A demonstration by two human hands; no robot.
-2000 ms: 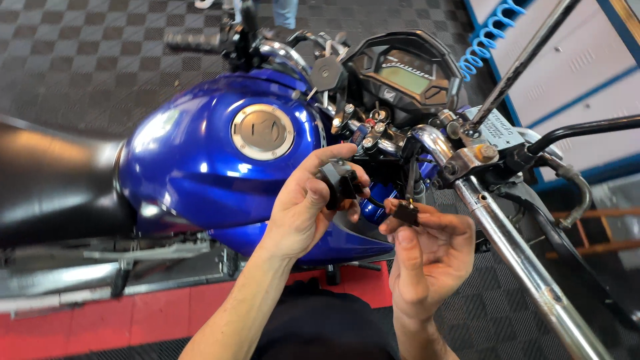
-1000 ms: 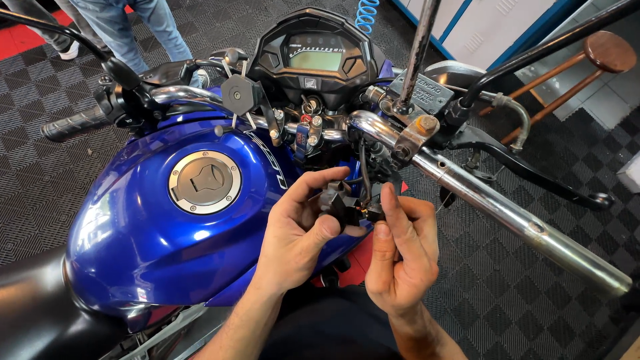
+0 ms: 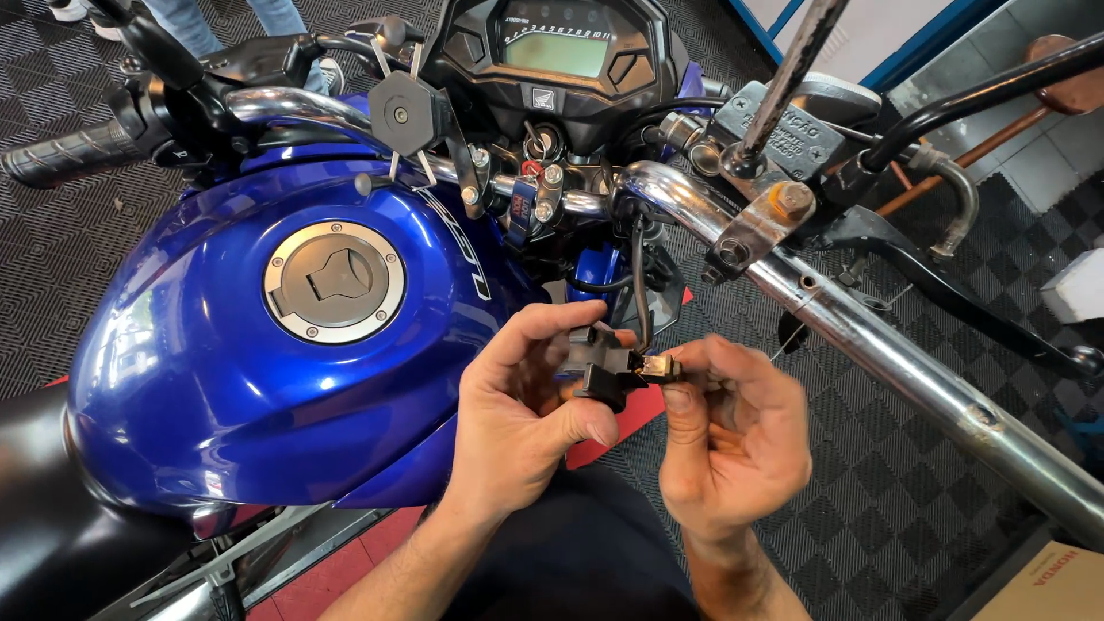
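Note:
Between thumb and fingers, my left hand (image 3: 526, 405) holds a black plastic handlebar switch housing (image 3: 599, 366). A small switch part with metal contacts (image 3: 660, 368) is pinched in the fingertips of my right hand (image 3: 733, 423), at the right side of the housing; whether the two touch is hard to tell. A dark cable (image 3: 640, 280) runs from the handlebar area down to these parts. Both hands are above the floor, beside the blue fuel tank (image 3: 216, 371) and below the chrome handlebar (image 3: 871, 328), whose right end is bare metal with no grip.
The instrument cluster (image 3: 552, 56), a phone mount (image 3: 401, 112) and the brake fluid reservoir (image 3: 776, 134) surround the handlebar. A brake lever (image 3: 966, 302) extends at the right. A cardboard box (image 3: 1035, 586) lies lower right, a wooden stool (image 3: 1056, 78) upper right. A person's legs (image 3: 194, 21) are at upper left.
My hands have come together, bringing the small part from apart to right beside the black housing. The view has shifted and moved closer to the motorcycle.

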